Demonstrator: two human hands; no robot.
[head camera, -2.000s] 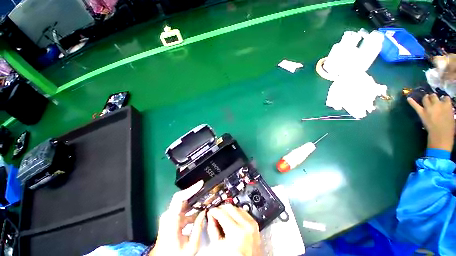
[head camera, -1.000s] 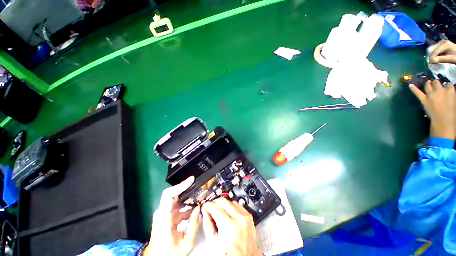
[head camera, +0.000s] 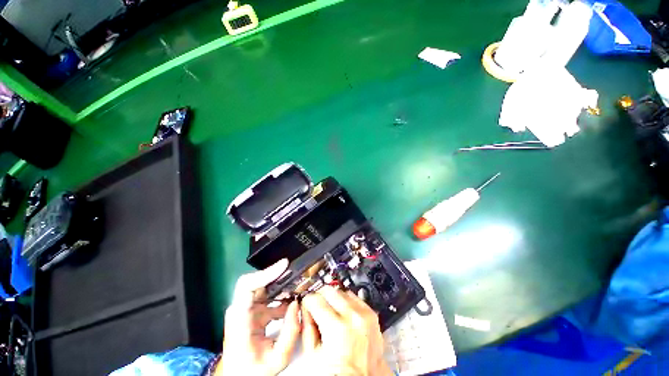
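Observation:
The black camera housing (head camera: 297, 239) lies open in front of me, its rounded grey-black lid (head camera: 270, 197) raised at the far left end. Pale "ZEISS" lettering shows on one half. The near half holds a circuit board (head camera: 352, 257) with thin wires and a round part. My left hand (head camera: 257, 323) holds the housing's near left edge, thumb on top. My right hand (head camera: 341, 327) has its fingertips pinched together over the near edge, close to my left fingers. What lies between the fingertips is too small to tell. A white sheet (head camera: 422, 338) lies partly under the housing.
A black tray (head camera: 110, 294) with a dark unit (head camera: 55, 231) is at left. A screwdriver (head camera: 451, 211), thin tweezers (head camera: 506, 146), white cloth (head camera: 546, 103), tape roll (head camera: 500, 64) and blue bin (head camera: 616, 29) are at right. A person's blue sleeve (head camera: 645, 279) shows at the right edge.
The view has shifted a little. My hands stay at the housing's near edge, with small finger movements. The other person's hands at right have gone out of view.

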